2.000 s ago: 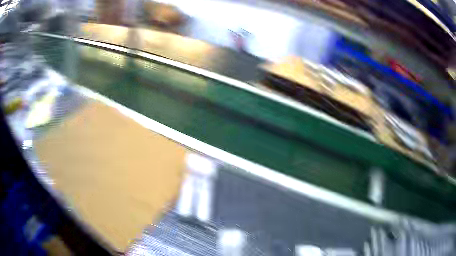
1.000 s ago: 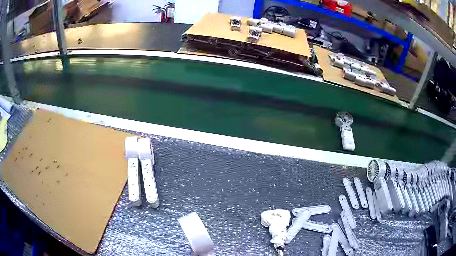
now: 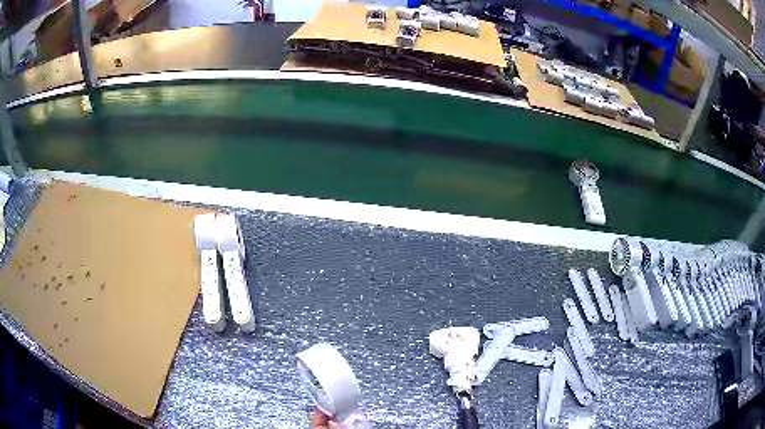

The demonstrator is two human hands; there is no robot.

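Observation:
A white handheld fan (image 3: 334,379) shows at the bottom edge, left of centre, its round head seen nearly edge-on like a thick ring. Fingertips of my left hand (image 3: 320,420) hold it from below; the rest of that hand and most of the handle are cut off by the frame edge. It appears to be the left hand. My right hand is not in view. Flat white handle covers (image 3: 575,377) lie in a loose pile right of centre. A padded hammer (image 3: 458,354) with a lumpy white head and black grip lies at the pile's left.
Two white fans (image 3: 225,272) lie beside the cardboard sheet (image 3: 101,289), which bears small dark specks. A dense row of fans (image 3: 671,281) and a dark flat object (image 3: 726,381) are at right. One fan (image 3: 589,191) lies on the green conveyor (image 3: 361,151).
The fan at the bottom has turned so its ring shape shows, and fingertips have come into view on it. The whole scene sits slightly higher in the picture.

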